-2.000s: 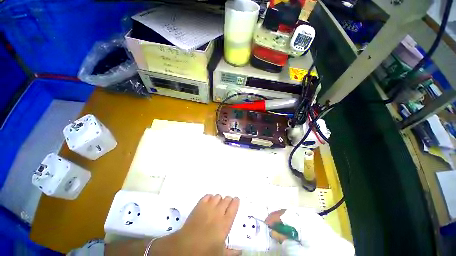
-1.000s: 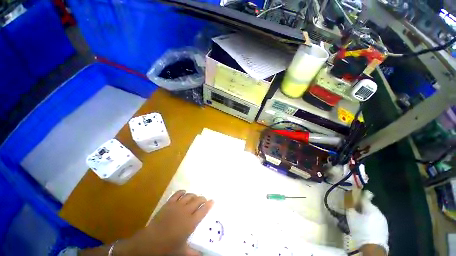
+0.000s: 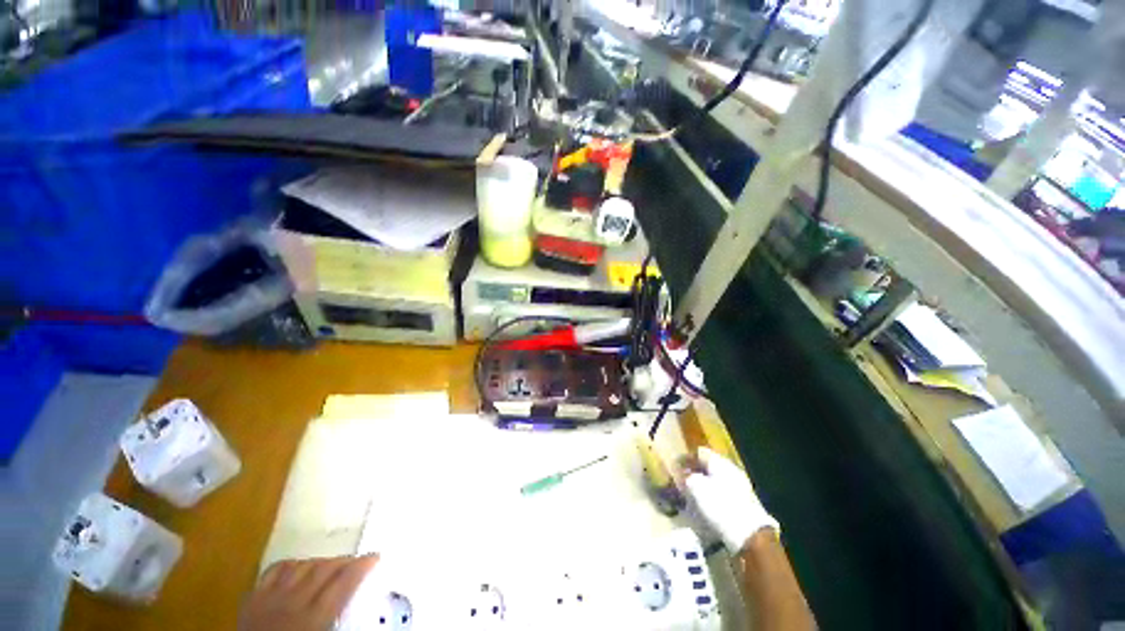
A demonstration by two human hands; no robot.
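Note:
A white socket strip [image 3: 531,597] lies along the bottom of the view on pale sheets [image 3: 432,493]. Round sockets and a column of small dark slots show on it. My left hand [image 3: 306,594], bare, is on its left end, partly cut off by the lower edge. My right hand [image 3: 730,499], in a white glove, is beyond its right end, beside a yellowish and dark plug or lead [image 3: 660,475]; whether the fingers hold it is unclear. A green-handled screwdriver [image 3: 543,484] lies on the sheets. Two white cube sockets [image 3: 179,454] sit on the bench at left.
A dark socket board [image 3: 555,385] with a red-and-pale tool [image 3: 555,338] stands behind the sheets. Beige meters [image 3: 383,318] carry papers and a translucent bottle [image 3: 506,216]. Blue bins [image 3: 123,136] are at left. A post [image 3: 765,185] and a green conveyor [image 3: 839,444] are at right.
My right hand has let go of the screwdriver, which lies on the sheets, and has moved to the lead at right. My left hand has shifted from the strip's middle to its left end. The view has changed.

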